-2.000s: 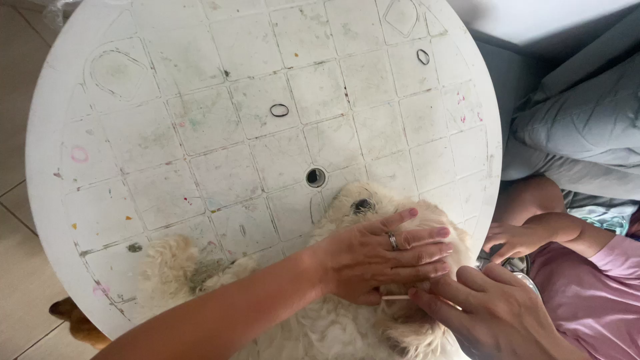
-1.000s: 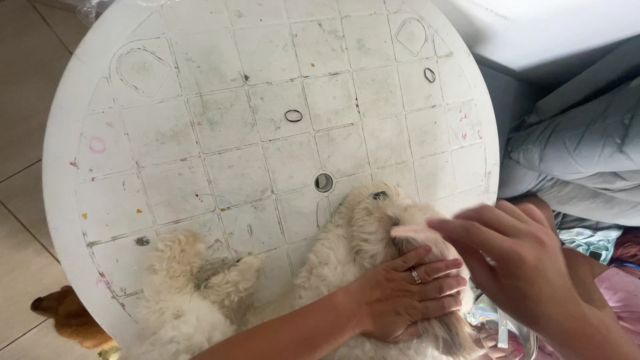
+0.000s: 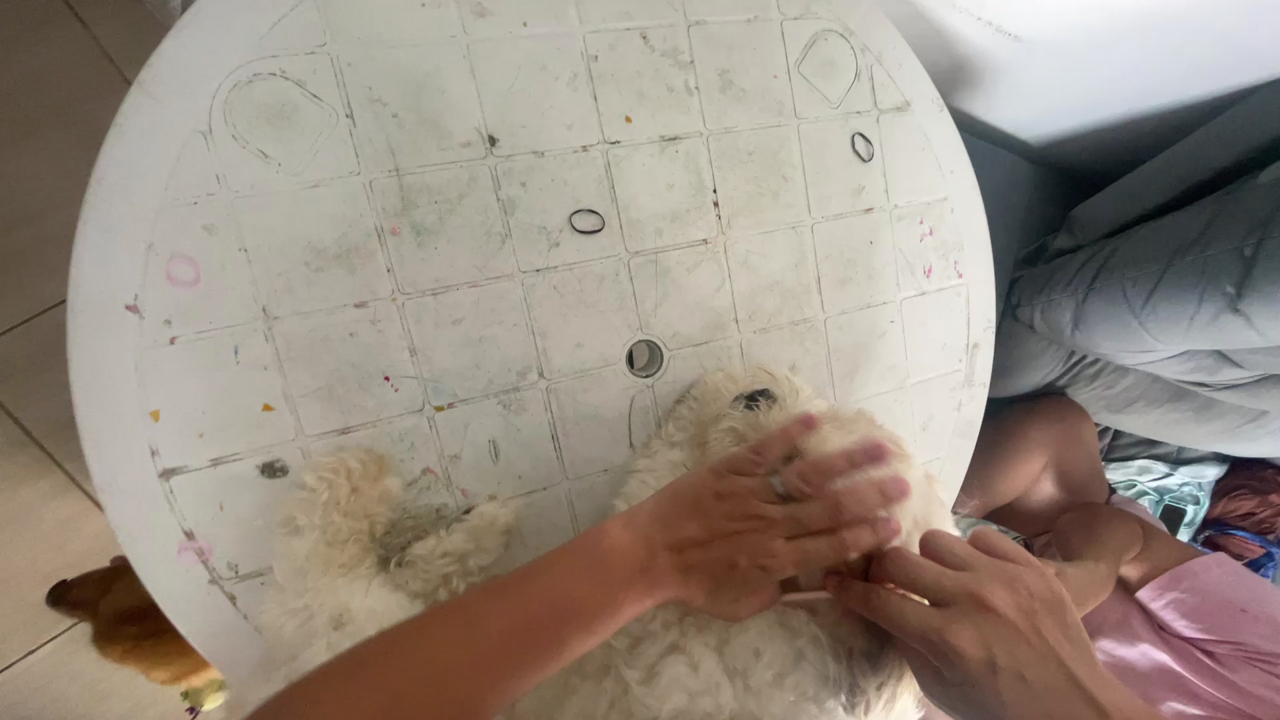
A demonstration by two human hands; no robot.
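A white, curly-coated dog lies on a round white plastic table, its dark nose near the table's centre hole and its paws to the left. My left hand, with a ring on one finger, lies with fingers spread over the dog's head. Close beside it, my right hand has its fingertips together at the fur near the ear. A thin pale stick-like thing shows at those fingertips, its other end hidden under my left hand.
Two small dark elastic bands lie on the table. At the right are a seated person in pink, with bare limbs close to the table's rim, and grey cushions. A brown dog stands on the tiled floor at lower left.
My right hand, raised above the dog's head one second ago, is down at the fur beside my left hand. My left hand has moved up over the head.
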